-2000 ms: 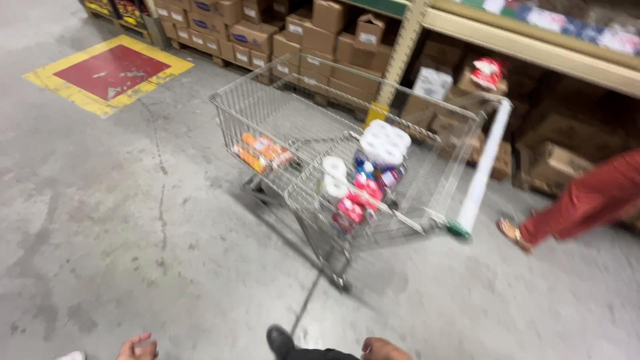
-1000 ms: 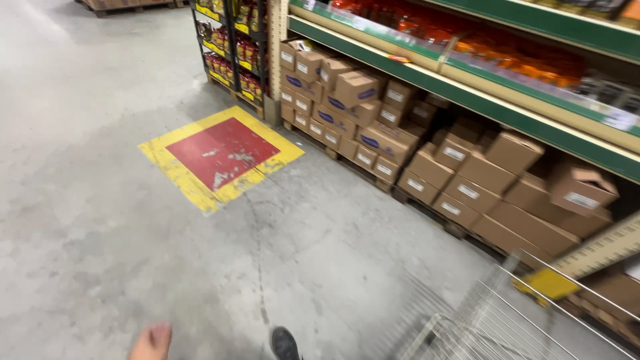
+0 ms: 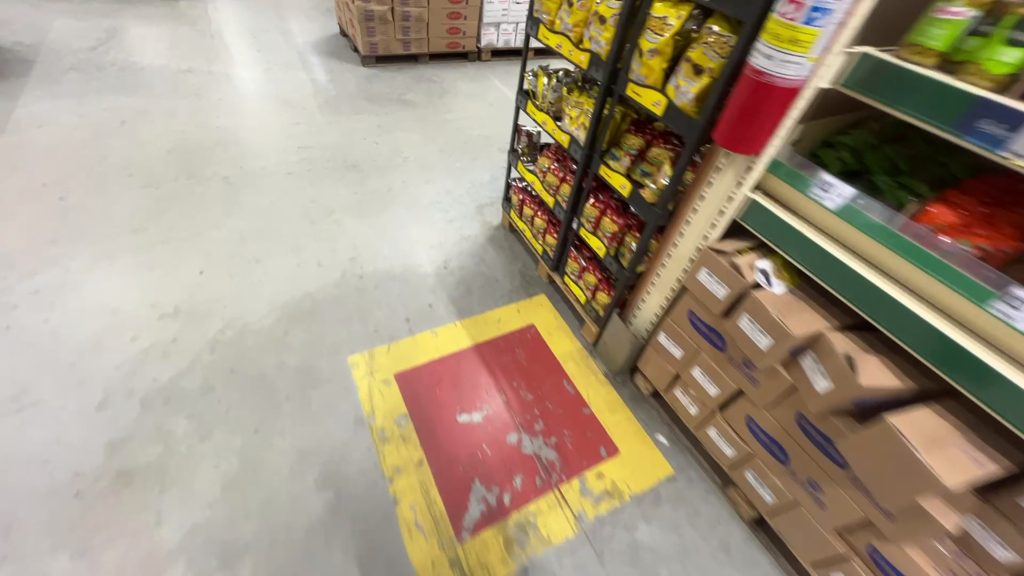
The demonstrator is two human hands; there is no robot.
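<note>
Neither my left hand nor my right hand shows in the head view now, so what they hold or touch is hidden. Ahead on the concrete floor lies a worn red painted square (image 3: 504, 432) with a yellow border (image 3: 372, 400). Beyond it, a black display rack (image 3: 616, 48) holds yellow snack bags (image 3: 660, 40) above and red and yellow bags (image 3: 612, 212) lower down. A red fire extinguisher (image 3: 748, 112) hangs on the beige rack upright (image 3: 688, 216) to the right.
Cardboard boxes (image 3: 800, 448) are stacked on pallets under green-edged shelving (image 3: 888, 304) along the right side. The shelf above carries green and orange bagged goods (image 3: 976, 216). More boxes on pallets (image 3: 416, 28) stand at the far back. Grey concrete floor (image 3: 200, 280) stretches along the left.
The view has moved on toward the painted square and the black rack. The shopping cart, the other person's leg and the hand at the lower edge, all seen earlier, are out of view.
</note>
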